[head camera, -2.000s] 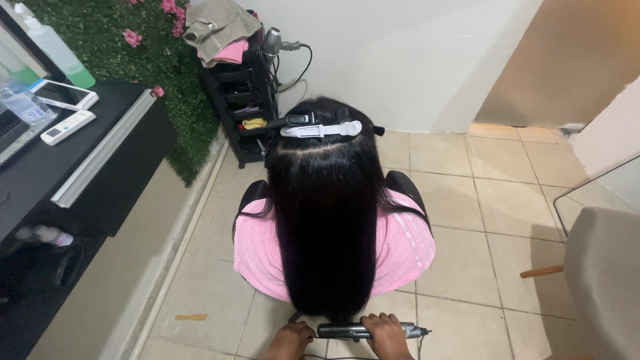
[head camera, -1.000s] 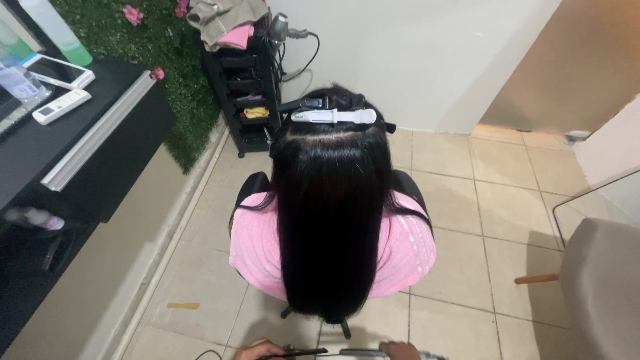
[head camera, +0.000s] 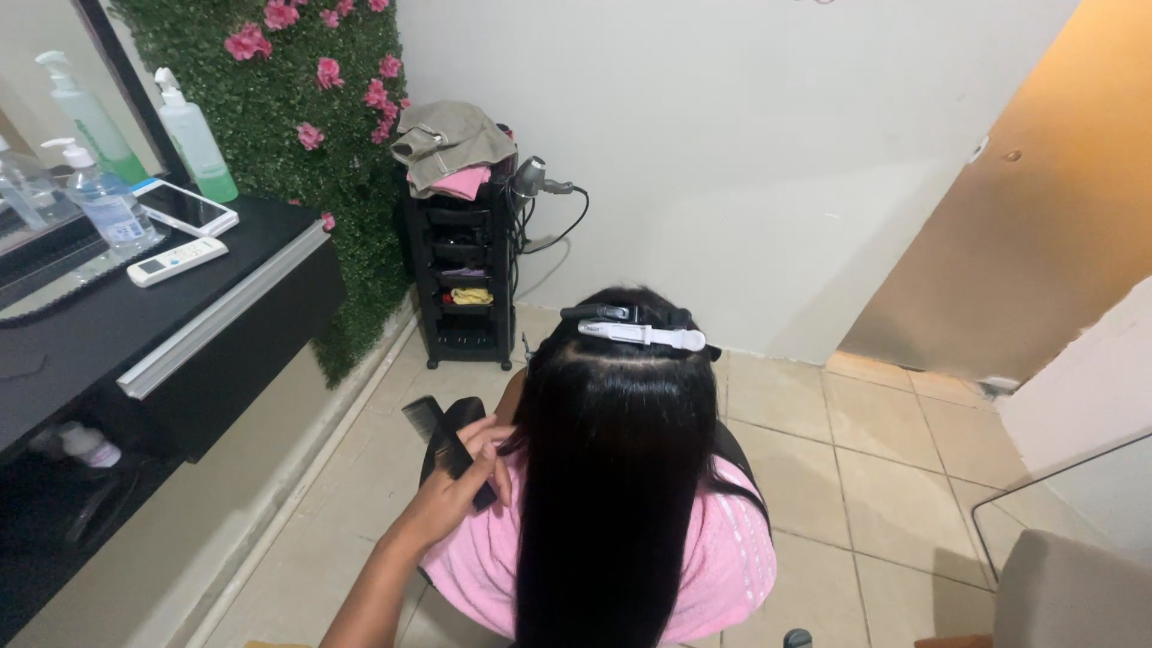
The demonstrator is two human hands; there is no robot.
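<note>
My left hand (head camera: 468, 477) holds a black comb (head camera: 450, 454) at the left edge of a seated person's long dark hair (head camera: 603, 504), with its fingers touching the strands there. A white hair clip (head camera: 641, 335) and a dark clip (head camera: 598, 312) fasten the hair on the crown, above a parting. The length falls straight down the back over a pink towel (head camera: 729, 549) on the shoulders. My right hand is out of view. At the bottom edge a small dark rounded tip (head camera: 797, 638) shows; what it belongs to cannot be told.
A black counter (head camera: 81, 351) at the left bears pump bottles (head camera: 112, 202), a white remote control (head camera: 177, 262) and a tablet (head camera: 186, 209). Behind the person stand a black trolley (head camera: 461, 333) and a hair dryer (head camera: 531, 177) on its side. A grey chair (head camera: 1071, 585) is at the lower right.
My left hand has moved from the hair's lower end up to its left side, with the comb. My right hand and the flat iron have left the view, which has tilted upward.
</note>
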